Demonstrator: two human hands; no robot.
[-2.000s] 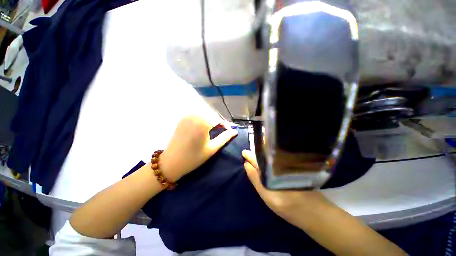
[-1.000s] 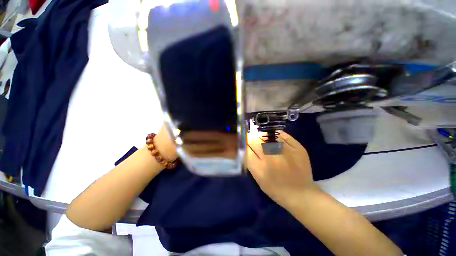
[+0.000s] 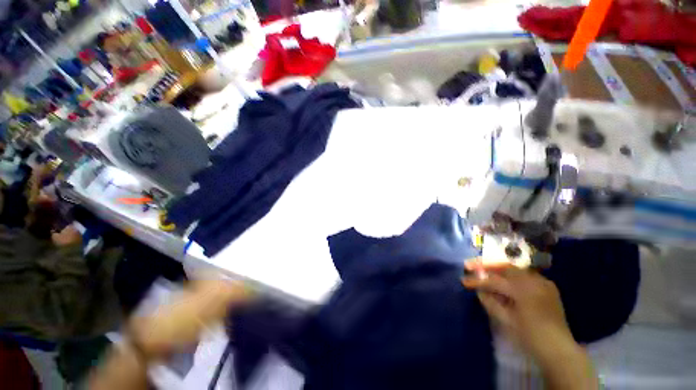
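A navy garment panel (image 3: 404, 305) lies over the table's front edge, with an angled, notched top edge left of the needle area. The white sewing machine head (image 3: 526, 171) with a blue stripe stands behind it. My right hand (image 3: 523, 301) is just in front of the machine head, with fingertips pinching the panel's right edge. My left hand (image 3: 191, 308) is motion-blurred at the lower left, beside dark cloth at the panel's left side; its grip is unclear. A rounded navy piece (image 3: 599, 286) lies right of my right hand.
A navy cloth heap (image 3: 263, 156) lies on the white table (image 3: 305, 221) at left. Small tools with orange (image 3: 136, 201) and a grey chair back (image 3: 156, 145) are beyond it. Red cloth (image 3: 294, 55) lies behind. A person in a dark olive top (image 3: 57, 282) is at far left.
The view has swung up and left, showing more workshop. My left hand has left the needle area and moved toward the lower left. My right hand is now at the panel's right edge.
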